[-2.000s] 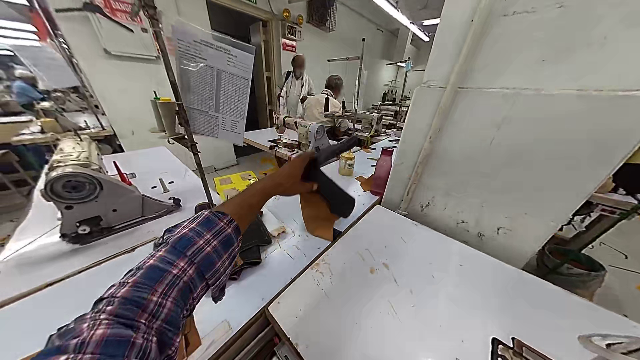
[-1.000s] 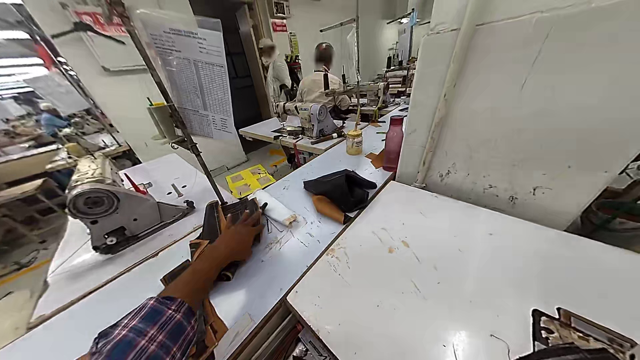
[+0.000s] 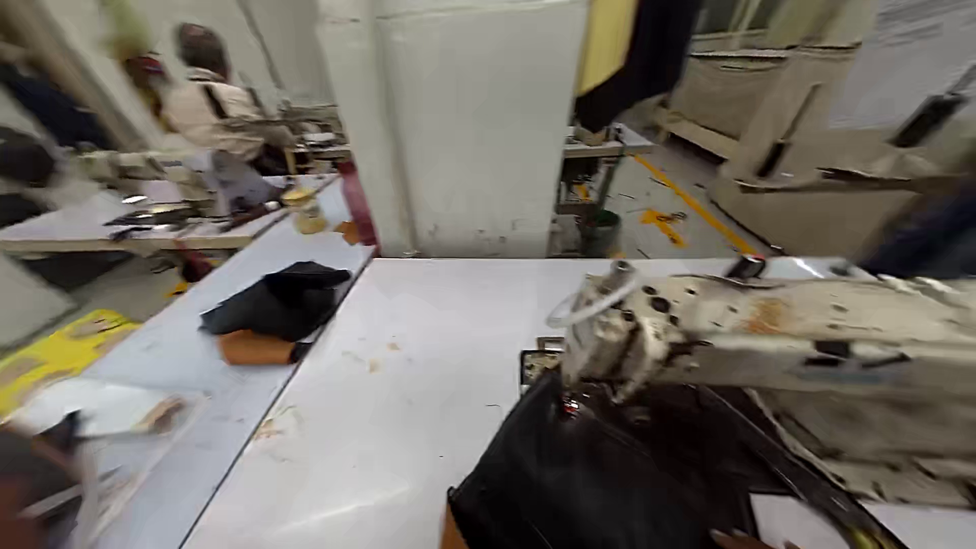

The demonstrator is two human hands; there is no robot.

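Note:
A large black leather piece (image 3: 595, 473) with a brown edge lies under the head of a sewing machine (image 3: 610, 328). At the bottom edge, fingertips of my right hand (image 3: 736, 540) touch or lie beside this leather; the rest of the hand is out of view. A blurred reddish-brown patch in the lower left corner, beside dark pieces (image 3: 46, 457), may be my left hand, but its shape and grip cannot be made out. On the side table a folded black piece (image 3: 282, 301) lies over a brown one (image 3: 255, 348).
A white roll or sheet (image 3: 99, 408) and a yellow sheet (image 3: 69, 347) are at the left. A jar (image 3: 305, 210) and a reddish bottle (image 3: 356, 202) stand near the pillar (image 3: 473, 137). A person (image 3: 210, 107) sits at the back left.
The view has swung right and shows the sewing machine. My left hand moved from holding the black and brown pieces in the air to the dark pieces at left; the held pieces came to lie on the table.

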